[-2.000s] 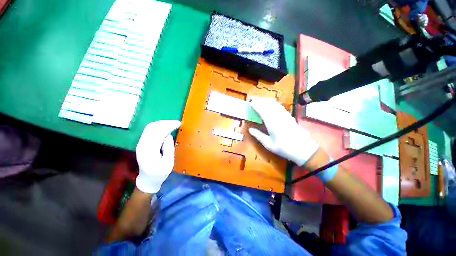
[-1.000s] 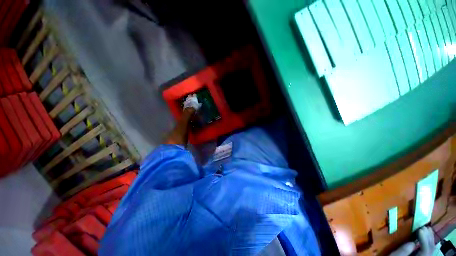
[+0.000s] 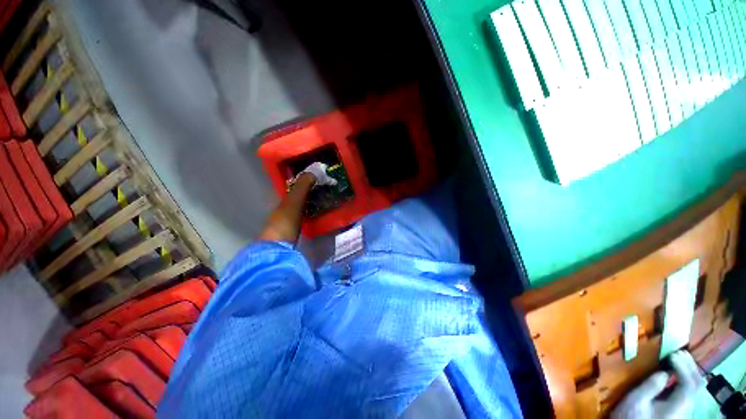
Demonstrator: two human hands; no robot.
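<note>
My left hand (image 3: 315, 174), in a white glove, reaches down into one opening of a red foam tray (image 3: 331, 131) low beside the bench. A dark green circuit board (image 3: 337, 195) lies in that opening under the hand; whether the fingers grip it cannot be told. My right hand (image 3: 667, 394), gloved and partly cut off by the bottom edge, is on the orange-brown fixture (image 3: 572, 327), its fingers apart at the lower end of a long pale plate (image 3: 680, 307). A small pale strip (image 3: 631, 337) sits in a recess beside it.
The tray's other opening (image 3: 388, 154) is dark. Overlapping pale strips (image 3: 589, 135) lie on the green bench mat (image 3: 507, 196). The black screwdriver (image 3: 724, 393) is by my right hand. A wooden pallet (image 3: 102, 209) and stacked red foam trays (image 3: 123, 348) stand at the left.
The view has swung from the fixture down to the floor side. My left hand has gone from beside the fixture into the tray opening. My right hand has stayed near the long plate.
</note>
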